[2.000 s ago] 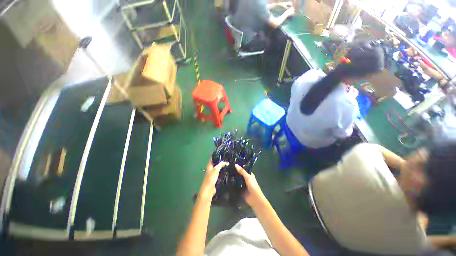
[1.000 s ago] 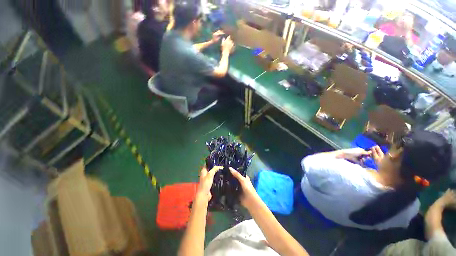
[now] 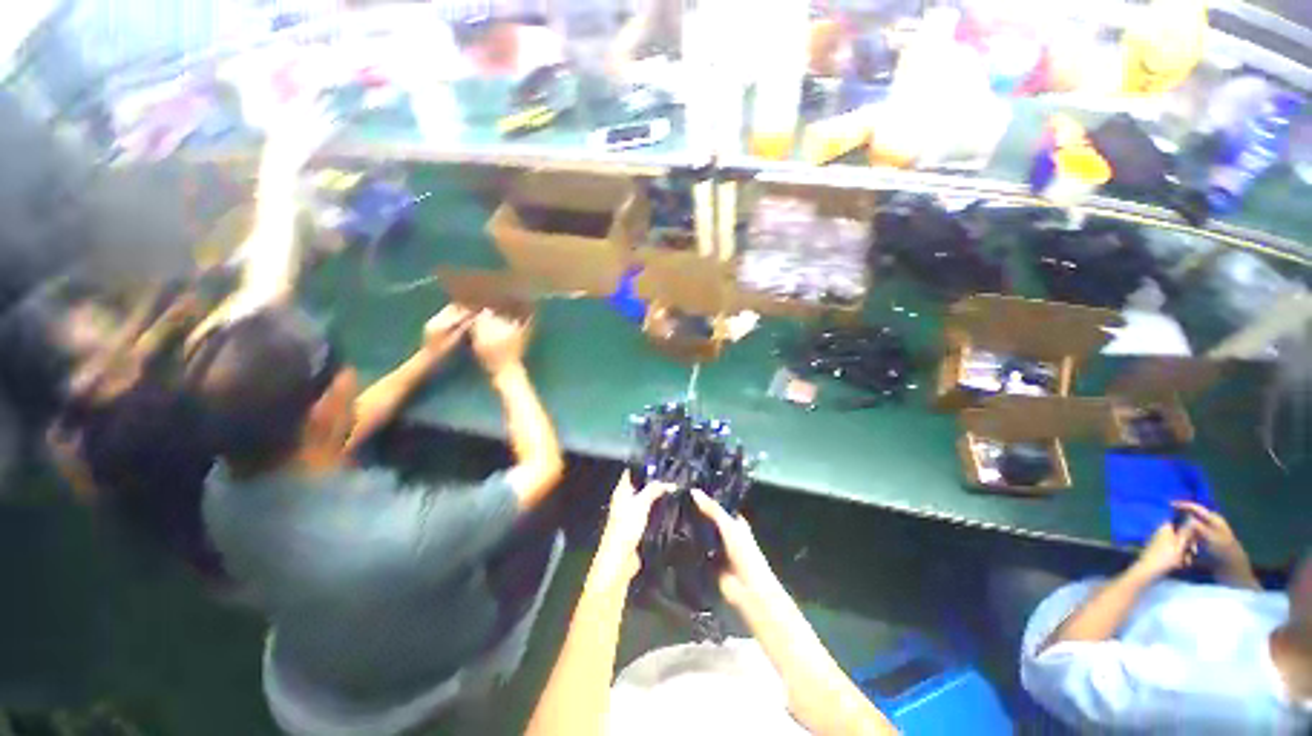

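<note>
A thick bundle of black cables (image 3: 688, 467) with bright tips is held upright in front of my body, just short of the bench edge. My left hand (image 3: 627, 515) grips its left side and my right hand (image 3: 731, 535) grips its right side. Some strands hang below my hands. On the green bench (image 3: 604, 377) ahead lies a loose pile of black cables (image 3: 859, 362), with a small clear bag (image 3: 791, 387) beside it. Open brown packing boxes (image 3: 1016, 463) with dark items inside stand to the right.
A person in grey (image 3: 374, 554) works close on my left; a person in light blue (image 3: 1151, 654) sits on the right. A blue stool (image 3: 943, 702) is low right. A bench carton (image 3: 564, 237) and a carton of clear bags (image 3: 806, 256) stand farther back below the shelf.
My view has swung right to face the bench; the seated person in grey now shows close on the left. The red stool has left view. Both hands still hold the cable bundle.
</note>
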